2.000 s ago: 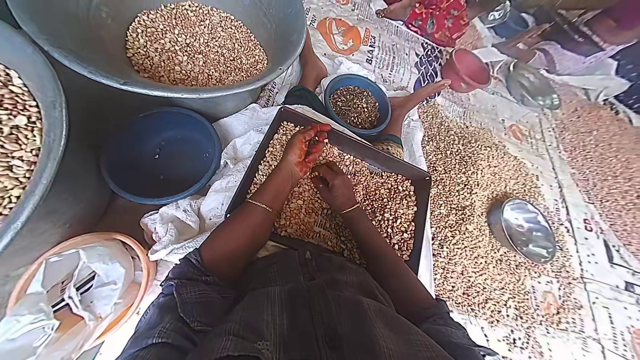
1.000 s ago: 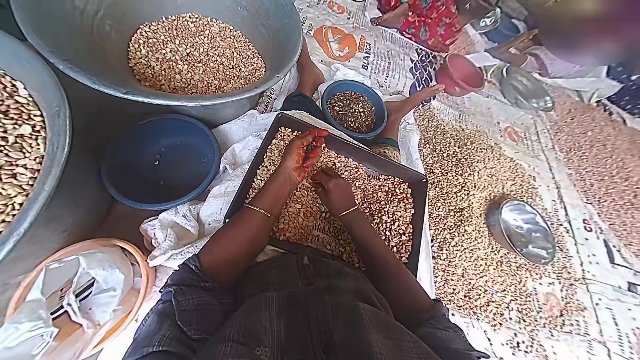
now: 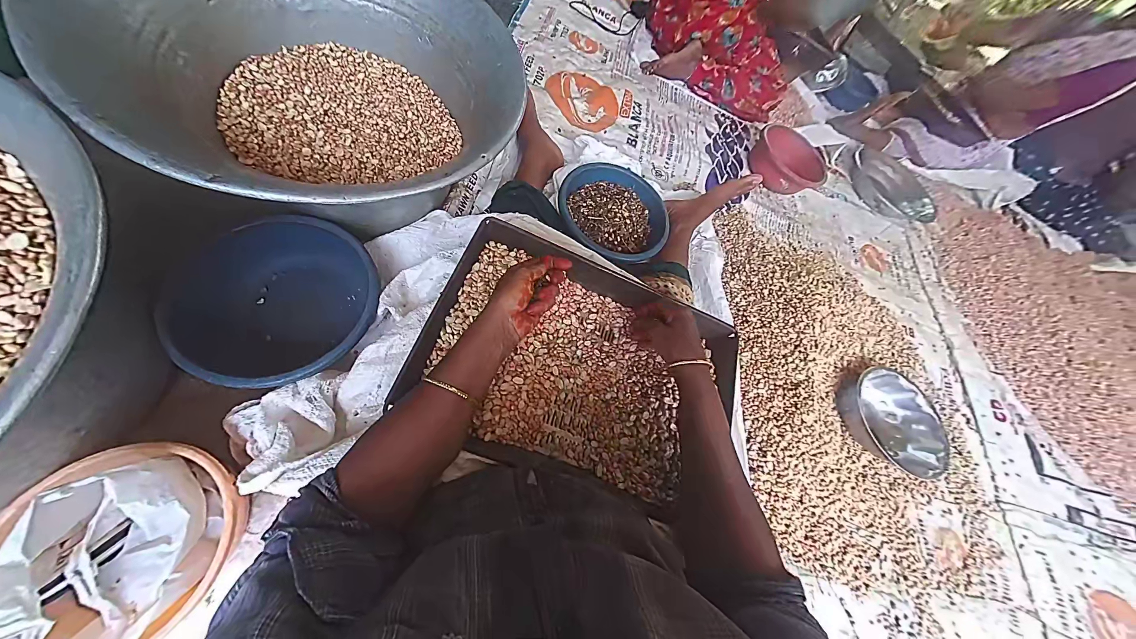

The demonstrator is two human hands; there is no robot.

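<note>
A dark rectangular tray (image 3: 723,359) with a mesh-like bottom lies on my lap, spread with pale and reddish split nuts or seeds (image 3: 568,382). Above its upper left part is my left hand (image 3: 532,297), palm partly turned up, fingers curled and reddened; whether it holds something is hard to see. My right hand (image 3: 664,328) is down at the tray's right side, touching or just over the nuts, its fingertips hidden. Beyond the tray's far edge stands a small blue bowl (image 3: 658,240) with dark bits in it.
Large metal basins (image 3: 497,115) with nuts and a dark blue basin (image 3: 177,355) stand left, an orange-rimmed tub (image 3: 232,506) below. Nuts cover printed sacks (image 3: 1003,497) at right, around a steel bowl (image 3: 903,422). A red bowl (image 3: 788,160) and other people are farther off.
My right hand has moved right, away from my left hand, to the tray's right side. My left hand stays over the tray's upper left part.
</note>
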